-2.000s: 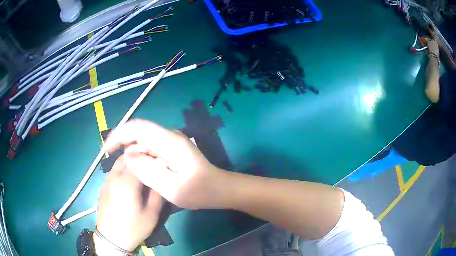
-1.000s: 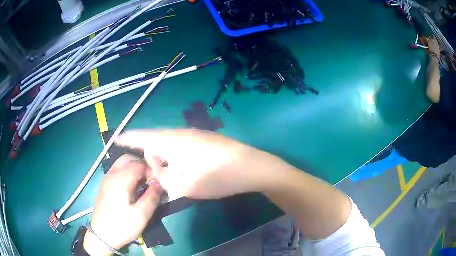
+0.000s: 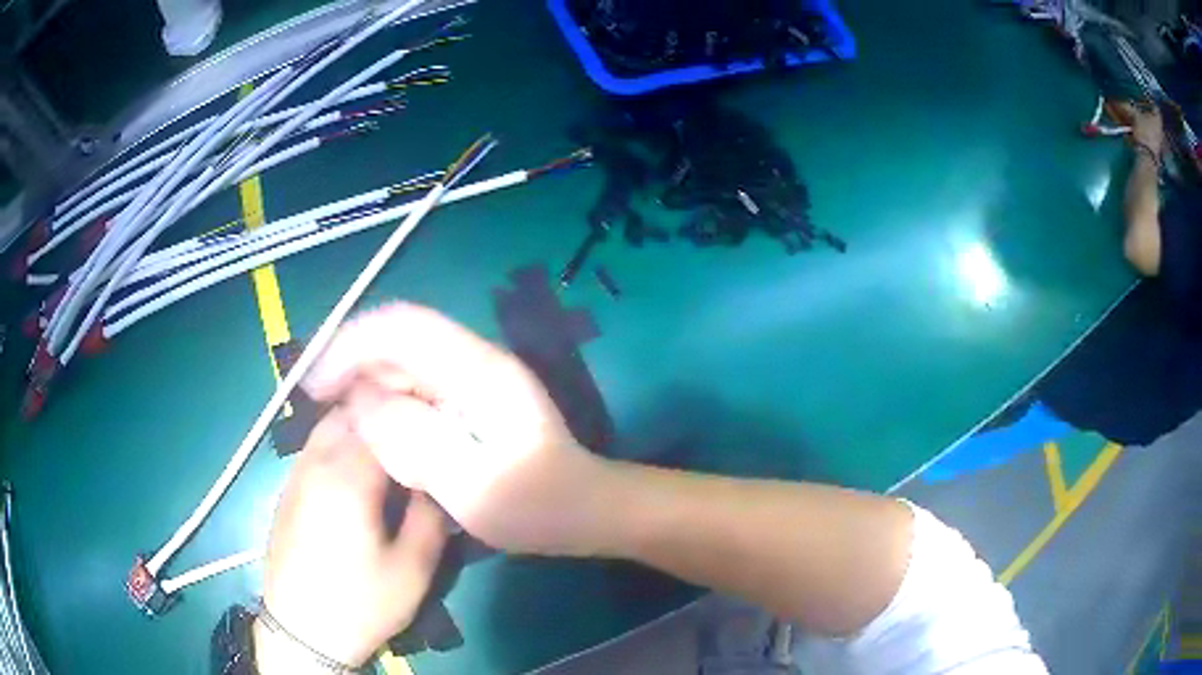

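Note:
A white two-legged cable lies in front of me, its red connector [image 3: 145, 583] at the lower left. Its long leg [image 3: 251, 442] runs up to thin coloured core wires [image 3: 468, 161]. The short visible part of the other leg [image 3: 211, 570] runs under my left hand [image 3: 345, 541]. My right hand [image 3: 455, 429] overlaps my left at the fingertips, over dark tape [image 3: 301, 425]. The fingers of both hands are bent together around the wire end of that leg, which they hide. I cannot make out the small part between them.
A heap of small black pieces [image 3: 725, 178] lies at the centre back, below a blue tray [image 3: 609, 82] of similar pieces. Several white harnesses [image 3: 171, 198] lie at the back left. Another person's arm [image 3: 1143, 211] is at the right edge.
Since one second ago my right hand has swung back over my left fingertips, its wrist turned and its back rounded. The gap between the fingers is covered again. The cable's long leg stays put.

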